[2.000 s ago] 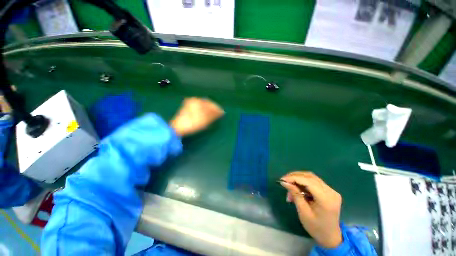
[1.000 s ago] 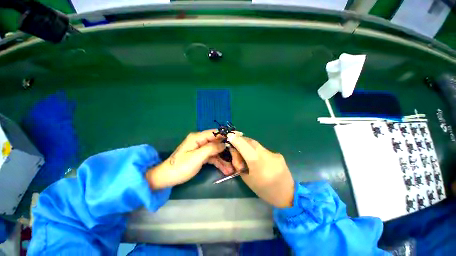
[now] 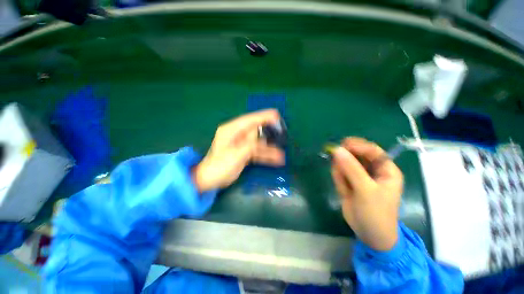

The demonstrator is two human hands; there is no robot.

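Observation:
My left hand [image 3: 238, 146] is over the blue mat [image 3: 265, 182] and holds a small black piece, likely a watch housing [image 3: 273, 133], between thumb and fingers. My right hand [image 3: 370, 186] is to the right of the mat, apart from the left. Its thumb and index finger pinch a tiny greenish-gold piece [image 3: 329, 148], which is blurred. A thin greyish shape, perhaps tweezers [image 3: 397, 150], sticks out behind the right hand. Tiny shiny specks [image 3: 278, 191] lie at the near end of the mat.
The parts sheet [image 3: 457, 209] with rows of black parts lies at right. Behind it are a crumpled white shape [image 3: 448, 86] and a dark blue pad [image 3: 459, 127]. A white box [image 3: 29, 163] and blue cloth [image 3: 83, 132] are at left. A dark unit [image 3: 256, 47] sits farther back on the belt.
My hands were together at the mat and have moved apart, the right hand to the right. The black branched part seen at the fingertips no longer shows there. The camera view has shifted.

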